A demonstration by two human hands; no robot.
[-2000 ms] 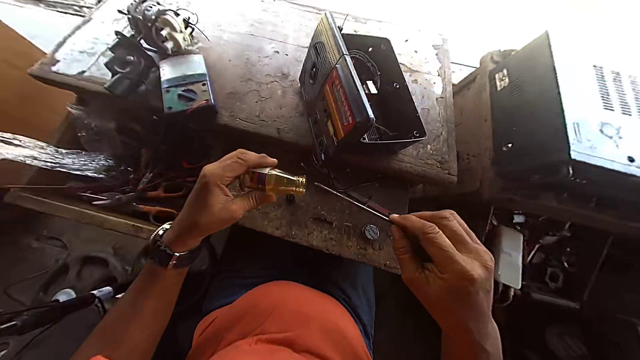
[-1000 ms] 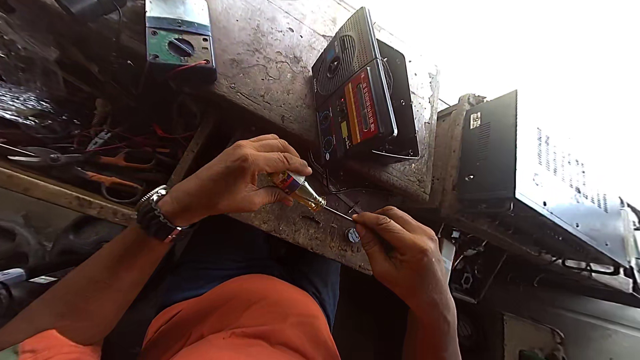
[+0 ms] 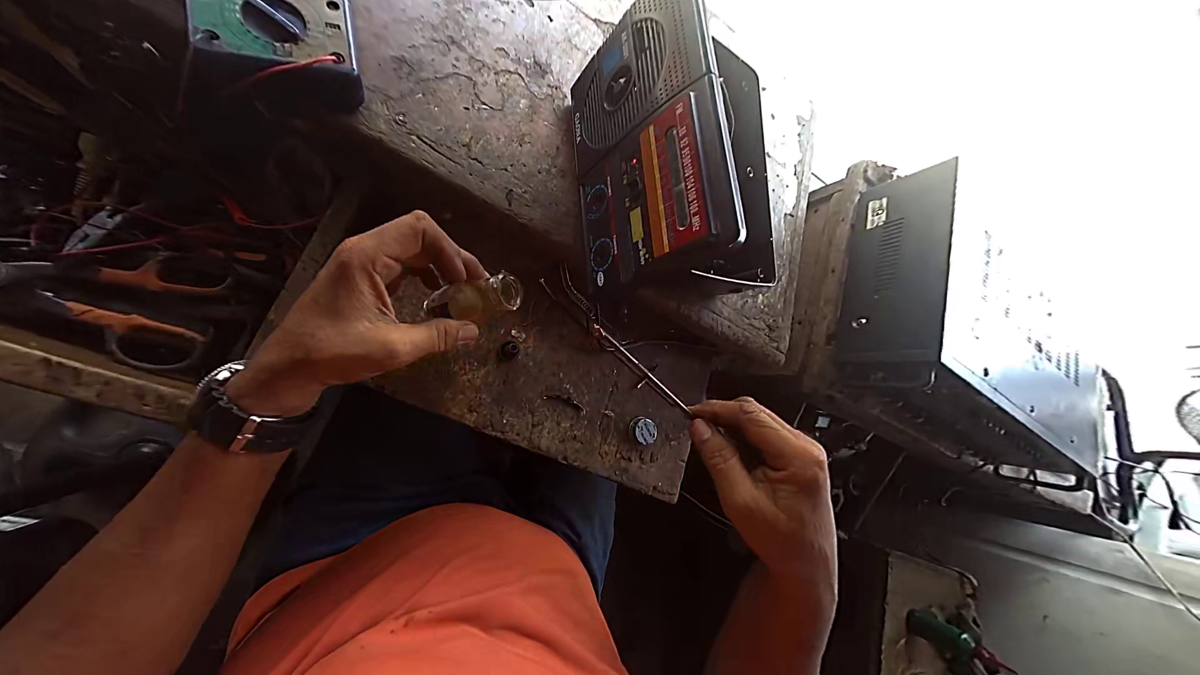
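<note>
Between its thumb and fingers, my left hand (image 3: 375, 305) holds a small glass bottle (image 3: 473, 298) on its side, mouth to the right, with something yellowish inside. My right hand (image 3: 769, 469) grips the lower end of a thin metal rod (image 3: 647, 370), which slants up and left toward a small spring-like coil and thin wires below the radio. Bottle and rod are apart. A black radio (image 3: 647, 150) with a red and yellow dial panel stands above my hands, its back part opened out. On the wooden board (image 3: 553, 412) lie a round metal cap (image 3: 644, 430) and a small black ring-like part (image 3: 509, 350).
A multimeter (image 3: 281, 33) sits at the upper left of the worn wooden bench (image 3: 459, 122). Orange-handled scissors (image 3: 155, 278), pliers and wires crowd the left side. A large metal-cased device (image 3: 975, 309) stands at the right. A green-handled tool (image 3: 940, 635) is at the lower right.
The metal rod's tip, at the bottle's mouth one second ago, is now away from it, and my right hand is farther from my left. The view has also shifted.
</note>
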